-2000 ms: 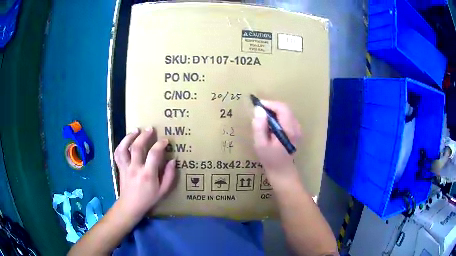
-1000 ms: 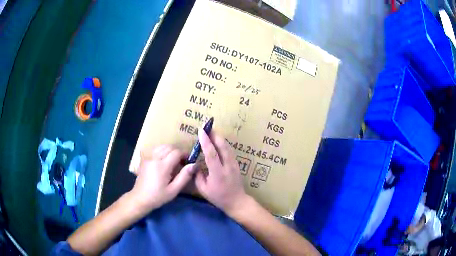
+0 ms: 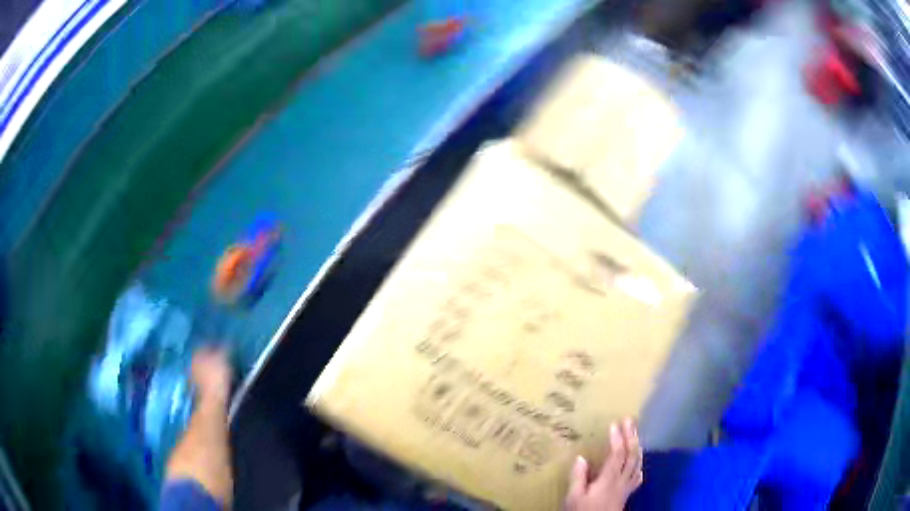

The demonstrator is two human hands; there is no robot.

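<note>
The frame is blurred. A large brown carton (image 3: 499,329) with black print lies tilted in front of me, its writing unreadable. My right hand (image 3: 609,469) is at its near right edge, thumb and fingers spread, cut off by the bottom of the picture. My left hand (image 3: 210,374) is over the green bench (image 3: 329,140), beside pale-blue label strips (image 3: 140,349). It is too blurred to tell whether it holds anything. The marker pen cannot be made out. A blue tape dispenser with an orange roll (image 3: 247,261) lies on the bench beyond my left hand.
A second brown carton (image 3: 604,130) adjoins the far edge of the first. A small orange-red item (image 3: 442,37) is farther up the bench. Blue bins (image 3: 798,399) stand on the right across the grey floor (image 3: 733,190). A dark gap runs between bench and carton.
The view has swung and blurred. My hands have parted: the left moved from the carton to the bench, the right to the carton's near right edge. The pen no longer shows.
</note>
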